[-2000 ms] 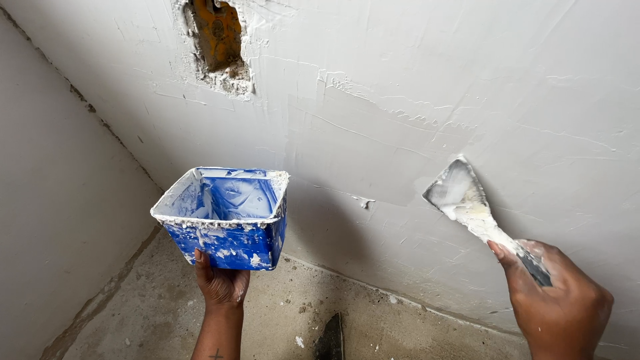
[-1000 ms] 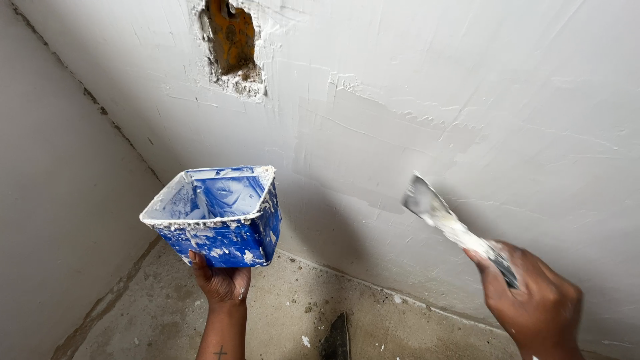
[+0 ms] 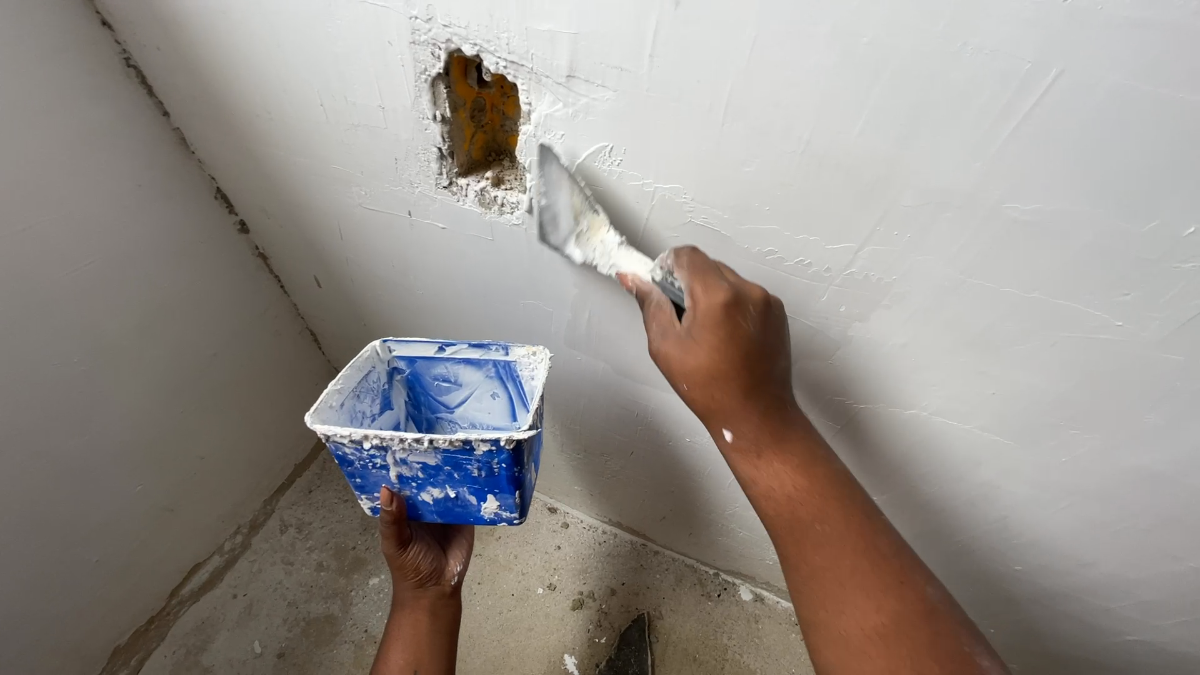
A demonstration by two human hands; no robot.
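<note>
My left hand (image 3: 424, 553) holds a blue plastic tub (image 3: 431, 478) from beneath, its thumb on the tub's near side. White plaster or filler crusts the rim and smears the inner walls. My right hand (image 3: 727, 328) grips the dark handle of a putty knife (image 3: 567, 206), whose blade and neck carry white filler. The blade is at the wall (image 3: 844, 234), just right of a rough rectangular hole (image 3: 483, 117) with an orange box inside; motion blurs it slightly. Whether the blade presses on the wall cannot be told.
A second wall (image 3: 141, 328) meets the worked one at a cracked corner on the left. Below lies a rough concrete floor (image 3: 525, 600) with white specks. The dark tip of what may be a shoe (image 3: 630, 647) shows at the bottom edge.
My right hand has moved the putty knife up and left, from the lower right part of the wall to beside the hole. My left hand still holds the tub.
</note>
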